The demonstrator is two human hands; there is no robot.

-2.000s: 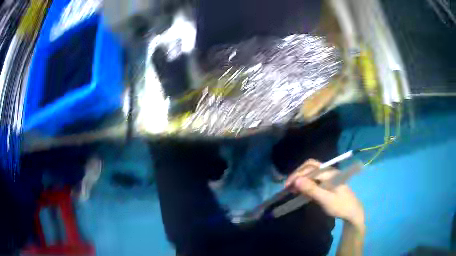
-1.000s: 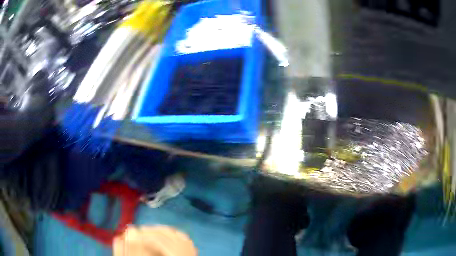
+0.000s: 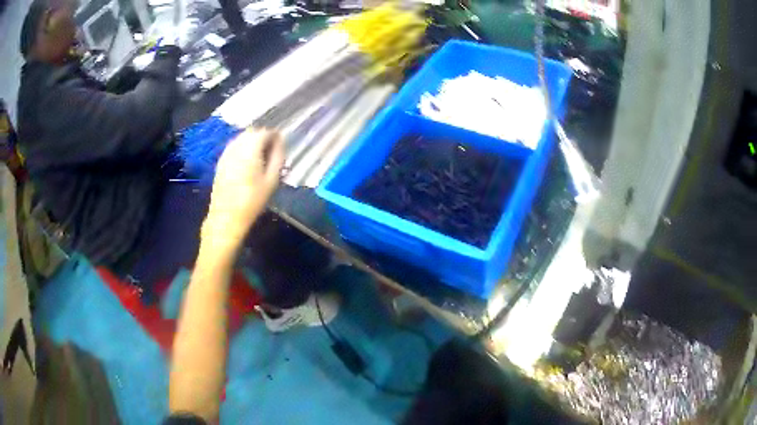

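My left hand [image 3: 247, 162] reaches up from the bottom edge to the near end of a bundle of white sleeved cables [image 3: 286, 83] on the bench. The bundle has blue wire ends at the lower left and yellow ends at the upper right. My fingers are bent and blurred, over or against the bundle beside the blue ends; whether they hold anything cannot be told. My right hand is out of the picture.
A divided blue bin [image 3: 407, 236] holds short white pieces and small dark pieces. A machine [image 3: 664, 124] and a pile of silvery pieces [image 3: 647, 373] are at right. A person [image 3: 91, 141] works at far left. A red stool [image 3: 149, 311] stands below the bench.
The view has turned left. My left hand has come up from the lower edge to the cable bundle. My right hand, seen earlier with white strips, has left the picture.
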